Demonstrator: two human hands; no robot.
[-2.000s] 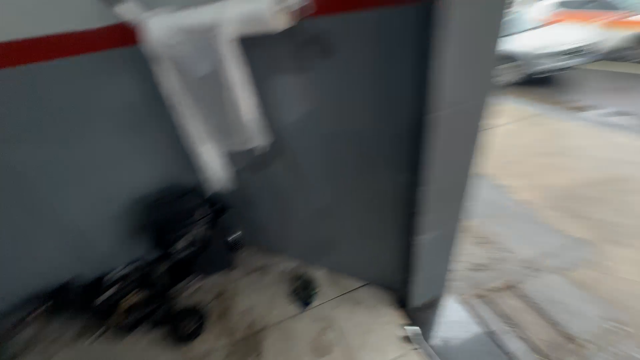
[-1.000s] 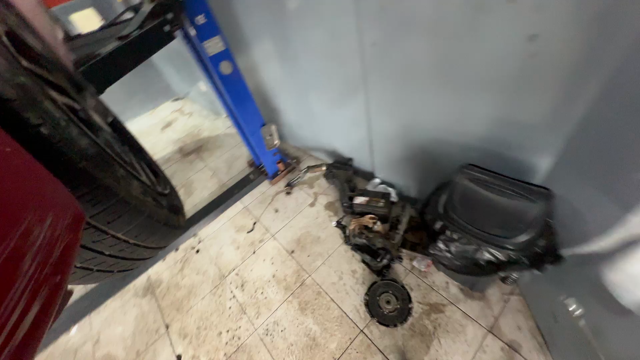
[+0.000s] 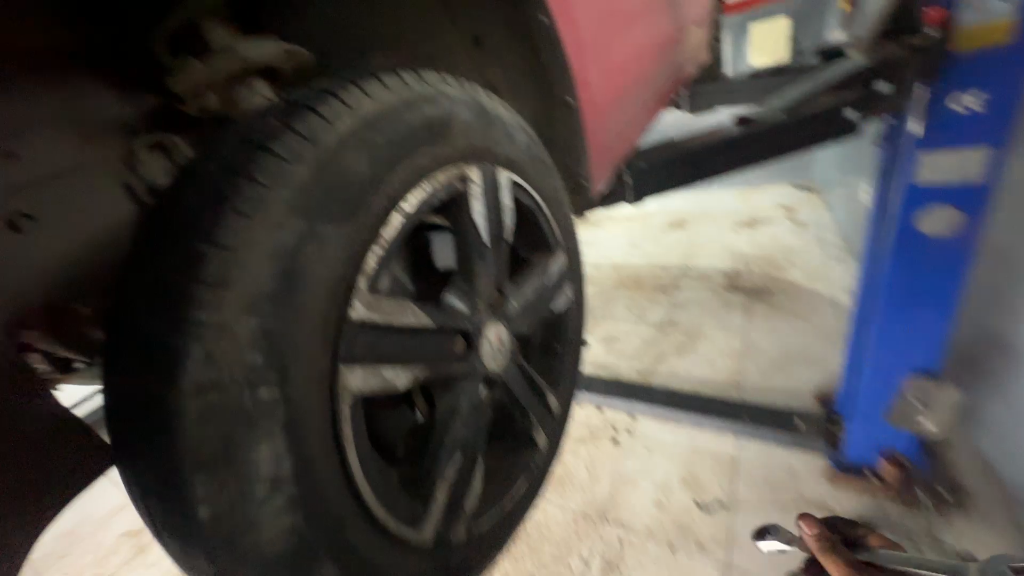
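At the bottom right edge my right hand (image 3: 840, 544) is closed around a metal hand tool (image 3: 780, 538), whose rounded head sticks out past the thumb; it looks like a ratchet or wrench, but blur hides the exact kind. To its left and higher up, apart from the hand, a car wheel (image 3: 492, 344) with a worn black tire and a multi-spoke alloy rim sits under the red fender (image 3: 632, 72) of a raised car. My left hand is out of view.
A blue lift column (image 3: 920, 264) stands at the right, with a black lift arm (image 3: 736, 148) reaching from it under the car. A dark strip (image 3: 704, 404) crosses the stained tile floor (image 3: 640, 488). Blurred suspension parts (image 3: 232, 72) show behind the wheel.
The view has swung from a wall, over a floor corner with dirty parts and a black bag, to the wheel. My right hand with the tool has come into view.
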